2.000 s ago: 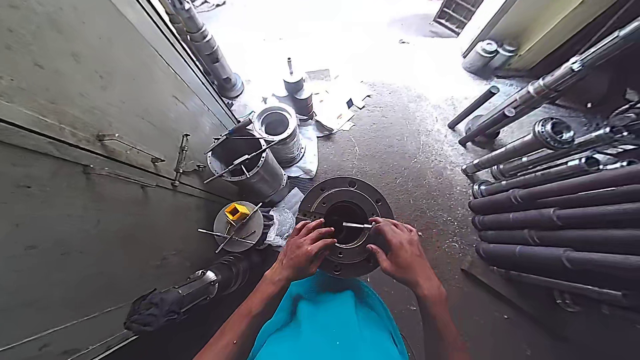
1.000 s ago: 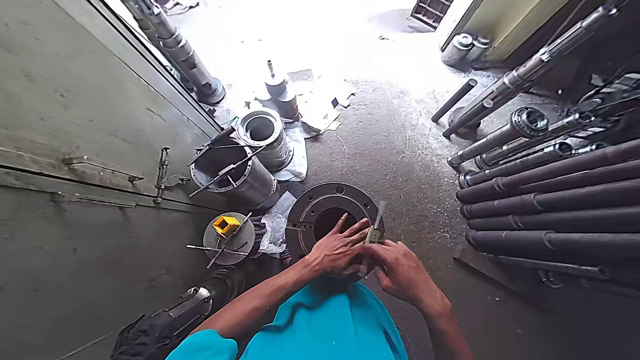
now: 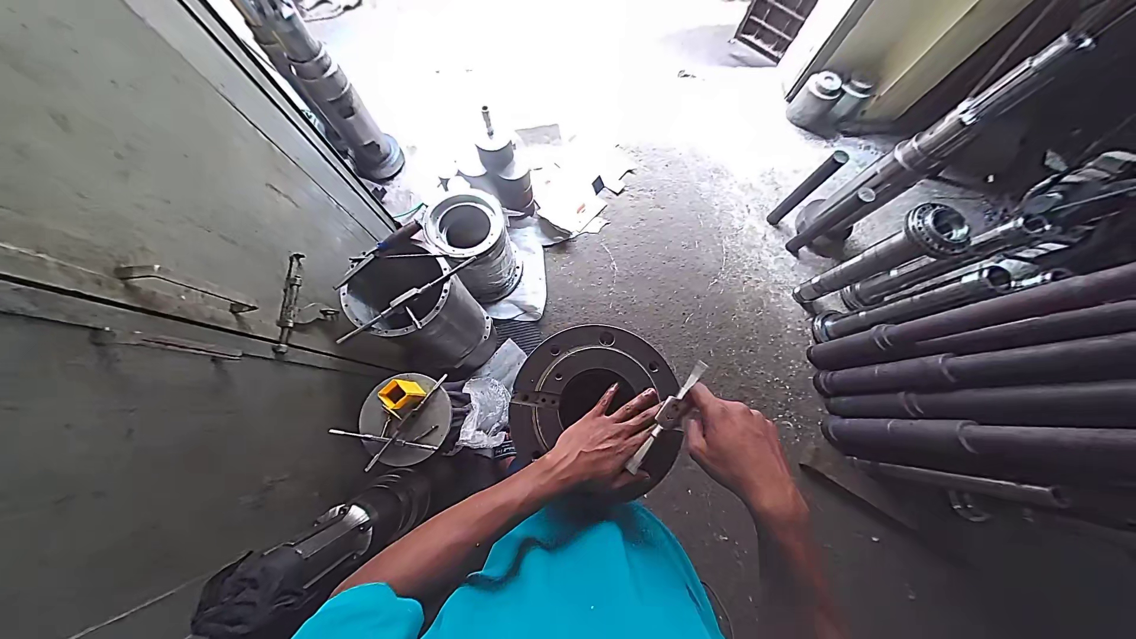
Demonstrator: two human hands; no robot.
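Note:
A dark round metal flange (image 3: 543,435) with bolt holes and a wide central bore stands in front of my body. My left hand (image 3: 608,439) lies across its right half, fingers spread, the fingertips by a small metal block. That block belongs to a flat-bladed metal tool (image 3: 672,410), which slants over the flange's right rim. My right hand (image 3: 732,444) has its fingers curled at the right side of the block and grips the tool there. A narrow slotted metal strip (image 3: 537,399) sits on the flange's left side. My left palm hides part of the flange face.
At left stand a large open metal cylinder (image 3: 417,324) with rods across its top, a ring-topped cylinder (image 3: 466,226), and a round plate (image 3: 377,417) bearing a yellow square block (image 3: 401,394). Dark pipes (image 3: 976,399) lie stacked at right. A metal cabinet (image 3: 133,177) walls the far left.
Two seconds ago both hands were on either side of the bore with the tool lying level between them. The tool now slants at the right rim, and my left hand has moved right onto the flange.

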